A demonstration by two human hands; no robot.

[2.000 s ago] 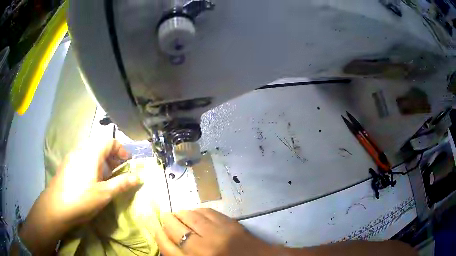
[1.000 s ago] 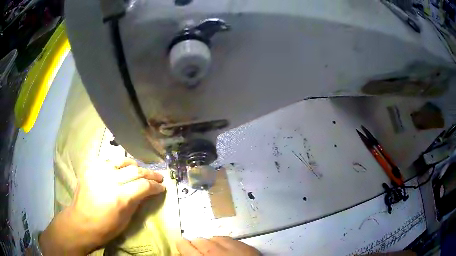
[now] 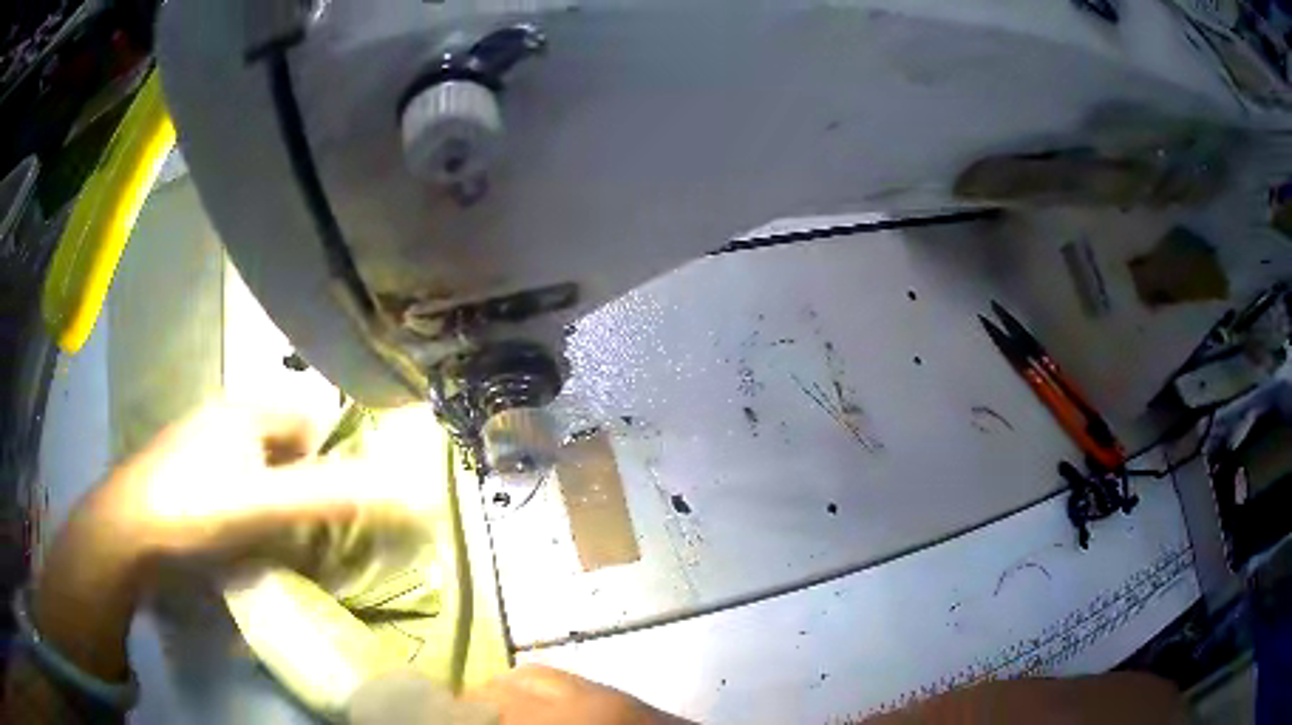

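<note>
The khaki garment piece looks yellow under the lamp. It lies on the bed left of and below the needle area, with folds and a long edge running down from the foot. My left hand is blurred and overexposed, its fingers curled on the bunched cloth. My right hand is low at the cloth's near end, cut off by the bottom edge; its grip is hidden. The presser foot and needle are too small and glary to make out, beside the thread tension dial.
The white machine head spans the top, with an upper knob. Orange-handled snips and a dark thread tangle lie right. A tan strip is on the bed. A yellow curved piece hangs left.
Since a second ago, my left hand has moved left, back from the foot, and more bunched cloth shows beside it. The view has also shifted, moving the machine left and up in the picture.
</note>
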